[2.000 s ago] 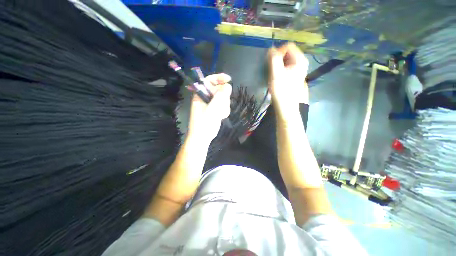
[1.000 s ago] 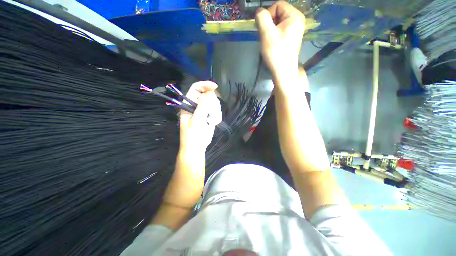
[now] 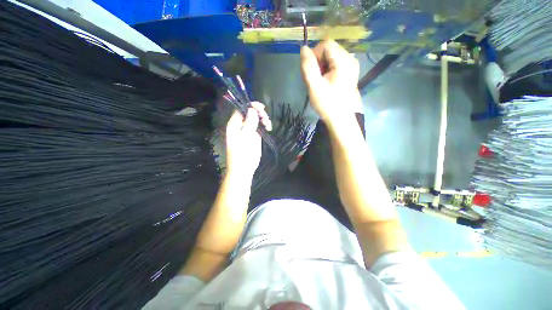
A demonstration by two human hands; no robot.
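My left hand (image 3: 245,136) is closed around a small bunch of black cables (image 3: 236,94). Their ends fan upward and show pink and white tips. My right hand (image 3: 331,75) pinches a single black cable (image 3: 305,35) between thumb and fingertips. Its pale tip points up over the bench's yellow edge, in front of the bench machine (image 3: 296,8), which is cut off by the top of the picture. A dark tuft of cable ends (image 3: 293,124) lies over my lap between the hands.
A huge black cable stack (image 3: 97,157) fills the left side. The blue bench (image 3: 193,33) with yellow edge (image 3: 272,35) is ahead, with coloured wire scraps (image 3: 257,16) on it. A rack's pale bar (image 3: 443,121) and grey cables (image 3: 520,175) are at right.
My right hand went up to the bench edge and came back down a little, the cable tip now showing above it. My left hand's bunch swung left, then back upright and fanned.
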